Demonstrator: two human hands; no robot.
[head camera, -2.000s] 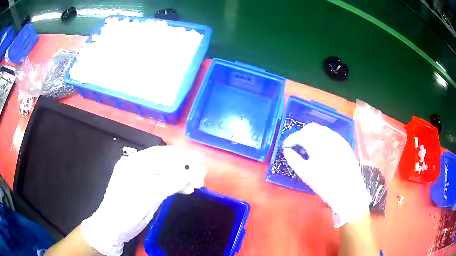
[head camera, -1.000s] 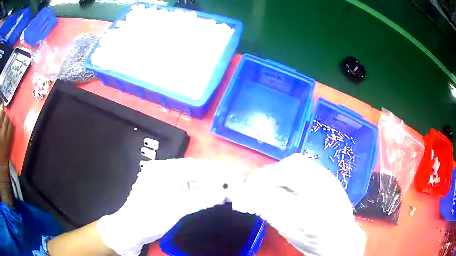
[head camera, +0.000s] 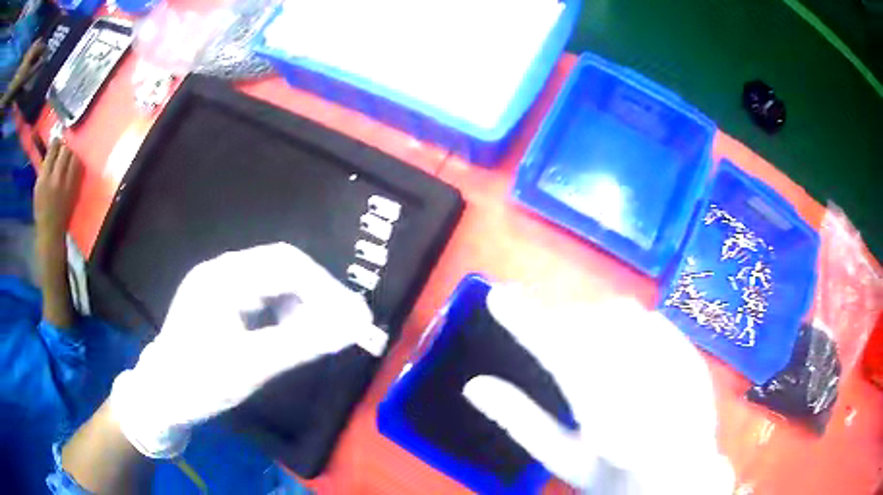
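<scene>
My left hand (head camera: 261, 334), in a white glove, is over the right part of the black plastic tray (head camera: 228, 184). Its fingertips pinch a small white plastic housing (head camera: 372, 337) near the tray's right rim. Several white housings (head camera: 380, 218) stand in a short row on the tray beyond my fingers. My right hand (head camera: 610, 387), in an overexposed white glove, is over the small blue bin (head camera: 407, 435) of dark tiny parts. Its thumb and forefinger are apart over the dark contents. Whether the fingers touch the parts, I cannot tell.
A large blue bin (head camera: 387, 106) heaped with white parts stands at the far side. Right of it are an empty blue bin (head camera: 620, 160) and a blue pin bin (head camera: 741, 271). A clear bag (head camera: 808, 372) lies at right. Another person's hand (head camera: 58, 184) and a metal tray (head camera: 89, 72) are at left.
My left hand has moved away from my right hand, to the tray with the housing. My right hand has opened over the dark parts. The view has shifted left.
</scene>
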